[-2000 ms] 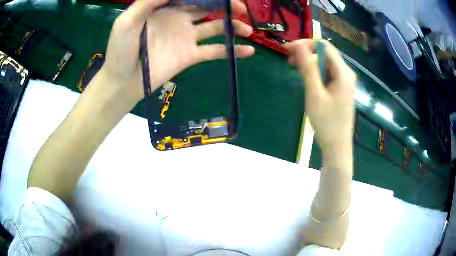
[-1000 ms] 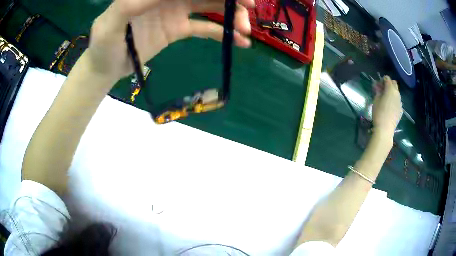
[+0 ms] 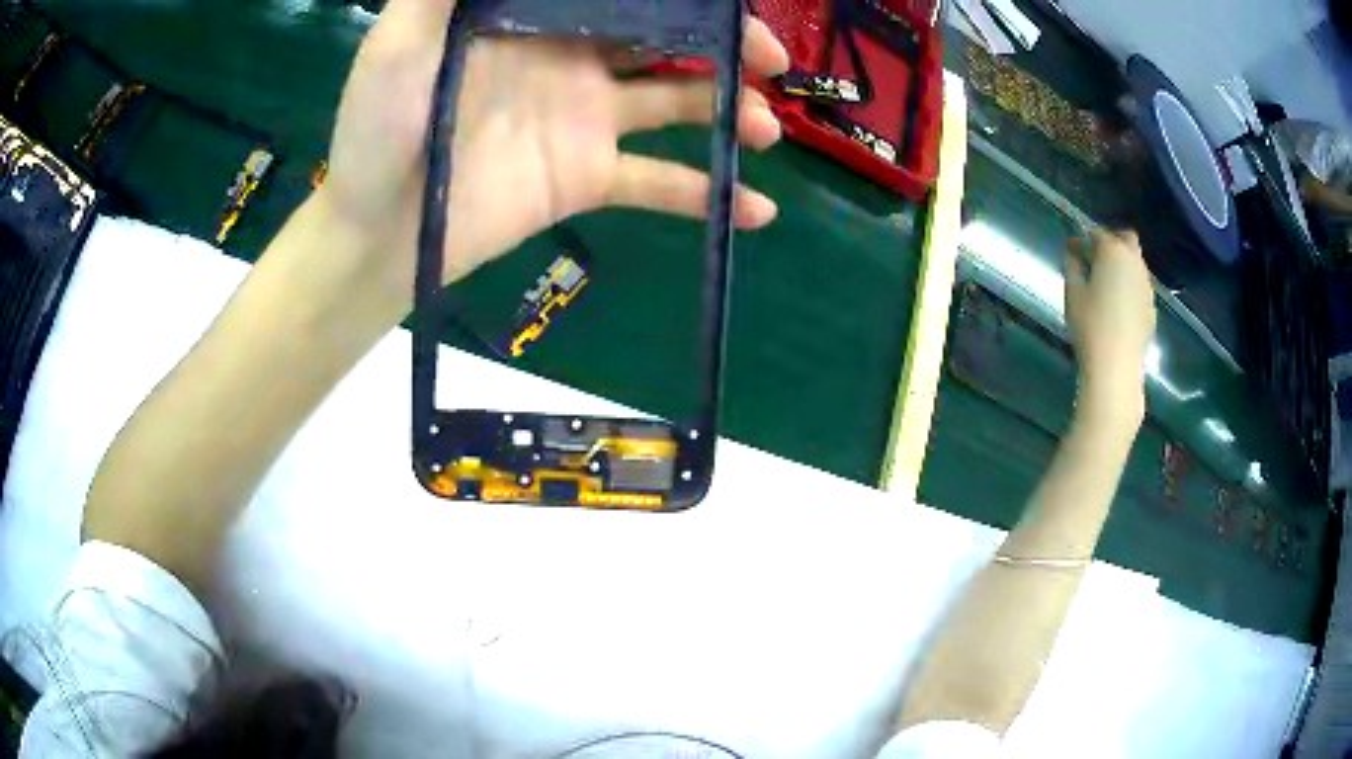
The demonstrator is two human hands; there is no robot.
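My left hand [image 3: 512,141] holds a black open phone middle frame [image 3: 722,282] by its sides, upright above the white sheet. The frame's bottom end, facing me, carries orange flex and a silver-grey block [image 3: 638,472]. Its top end is cut off by the picture's edge. My right hand [image 3: 1112,304] is away to the right over the green belt, fingers bent together. Whether it holds anything cannot be told. A dark frame [image 3: 991,363] lies on the belt left of its wrist.
A red tray [image 3: 922,141] with frames stands behind. A yellow-white strip [image 3: 930,319] crosses the belt [image 3: 816,334]. Other flex-bearing frames lie left and right. A dark stack [image 3: 37,245] is at far left, a large disc [image 3: 1191,156] at far right. A person shows at the right edge.
My right hand first moved right, away from the held frame, then slightly left. The held frame rose and tilted, then came down to face me more squarely. A dark frame now lies right of the strip.
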